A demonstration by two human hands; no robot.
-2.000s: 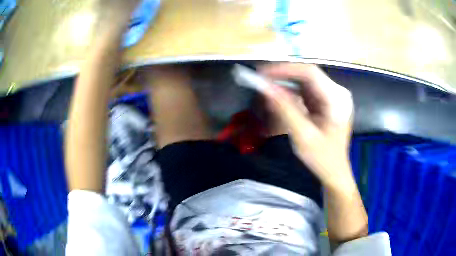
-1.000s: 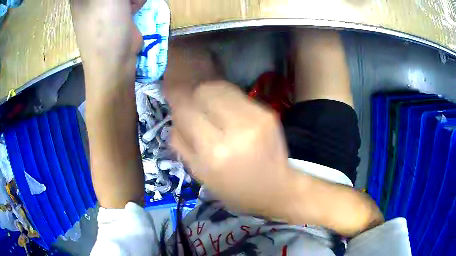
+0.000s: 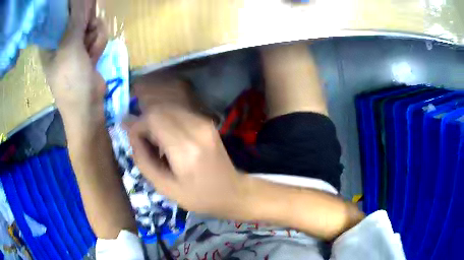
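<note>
A pale-blue doll shoe (image 3: 117,76) with a dark-blue strap shows at the left, its long side upright in the view. My left hand (image 3: 76,56) is closed around the leg end beside the shoe. Pale-blue frilled cloth (image 3: 30,30) of the doll lower body fills the top left corner, cut off by the edge. My right hand (image 3: 175,147) is blurred, just below and right of the shoe, fingers curled. A small dark-blue thing shows at its fingertips; whether it is held is unclear.
The tan bench (image 3: 178,30) curves across the top. A blue parts bin (image 3: 163,234) with grey-white pieces sits below my hands. Stacked blue trays stand at the right (image 3: 427,167) and at the left (image 3: 46,203). A red stool (image 3: 247,119) shows between the legs.
My left hand and the shoe have moved left and a little down. My right hand has moved left, nearer the shoe. The frilled cloth has come into view at top left.
</note>
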